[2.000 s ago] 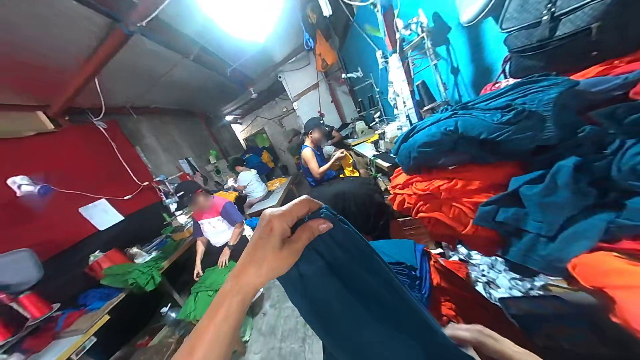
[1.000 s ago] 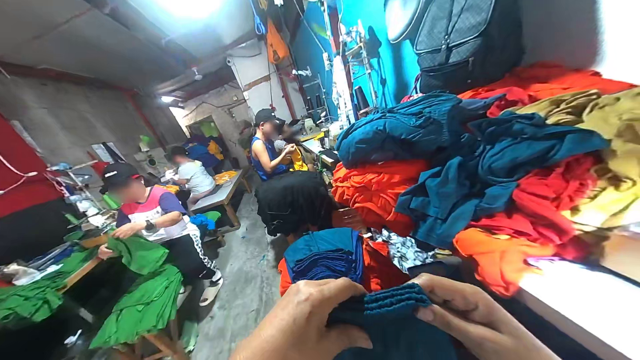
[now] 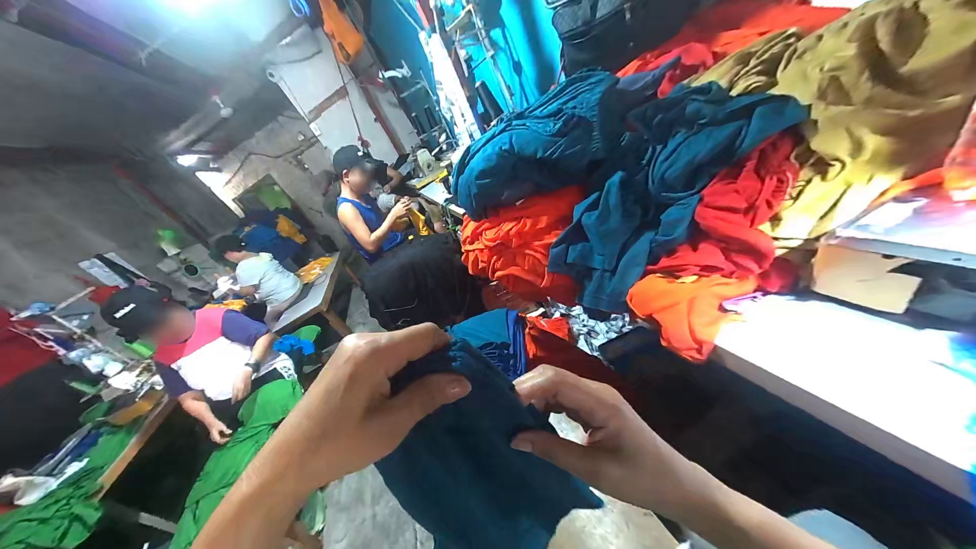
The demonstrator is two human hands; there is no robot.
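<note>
A dark teal fabric garment piece hangs from my two hands at the lower middle. My left hand pinches its gathered top edge between thumb and fingers. On the piece's right edge, my right hand has its thumb and index finger at the cloth. Just beyond them lie a folded blue stack and red-orange cloth. A large heap of teal garments rests on an orange bundle behind, to the right.
A white tabletop runs along the right, below olive cloth. At left, a person sits with green cloth. Another person in blue works farther back, near a black cloth-covered bundle. A wooden bench stands left of centre.
The teal piece was bunched in folds between both hands a second ago and now hangs down open. The person at left has lowered their hands.
</note>
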